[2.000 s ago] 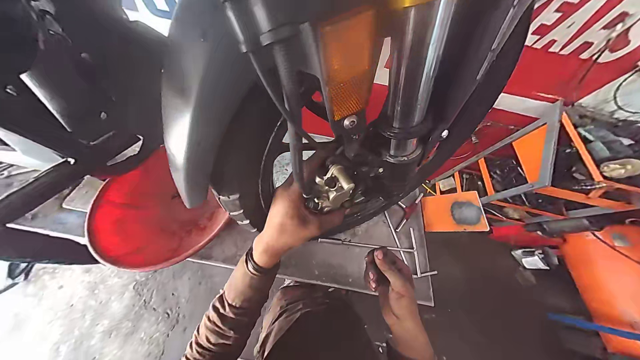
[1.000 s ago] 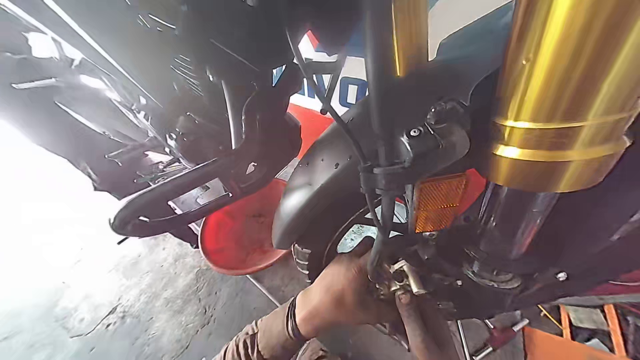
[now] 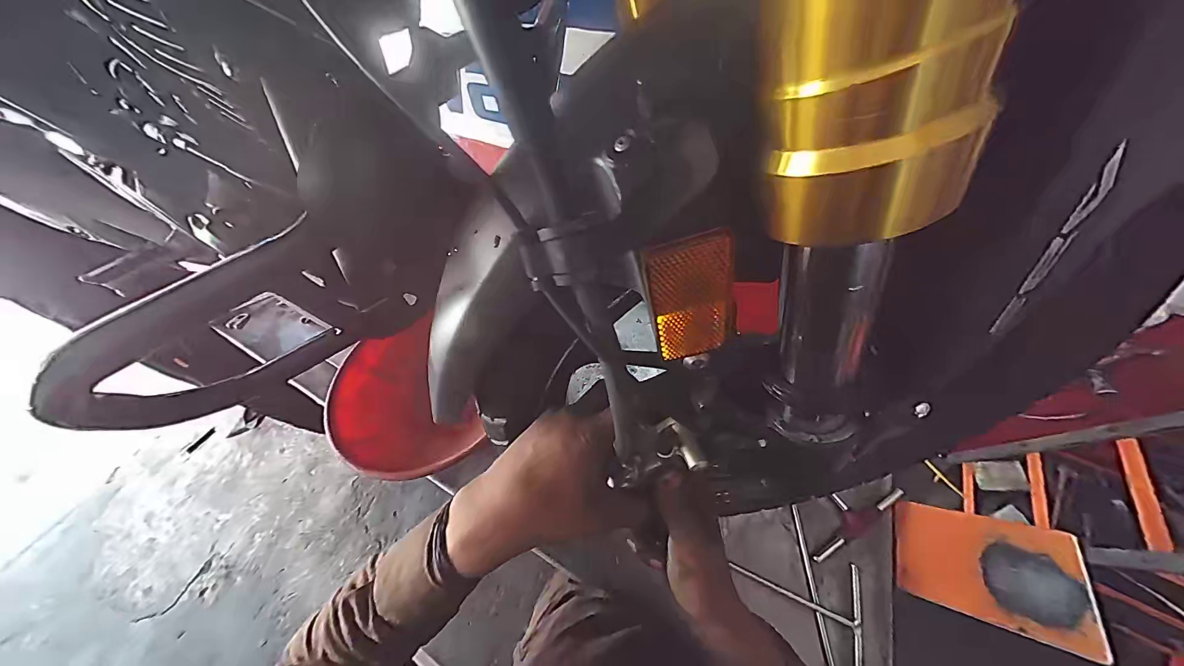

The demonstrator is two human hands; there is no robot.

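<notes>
Both hands meet at the metal brake caliper (image 3: 680, 444) near the lower end of a motorcycle's front fork. My left hand (image 3: 546, 490) is wrapped against the caliper's left side, its fingers hidden behind the caliper and hose. From below, my right hand (image 3: 684, 536) touches the caliper with its thumb up; its other fingers are mostly hidden. A black brake hose (image 3: 610, 370) runs down to the caliper. Above it are an orange reflector (image 3: 689, 296) and the gold fork tube (image 3: 879, 120), with its dark shiny lower section (image 3: 832, 333). The black front fender (image 3: 472, 314) curves behind.
A red basin (image 3: 388, 407) stands on the concrete floor (image 3: 231, 527) at left, below a black tubular guard (image 3: 74, 370). Metal rods and T-handled tools (image 3: 856, 601) lie at lower right. Beside them is an orange panel (image 3: 980, 573) with a dark patch, near orange metal bars (image 3: 1142, 499).
My right hand, apart from the caliper two seconds ago, has moved up to it beside my left hand. The view has come much closer to the fork.
</notes>
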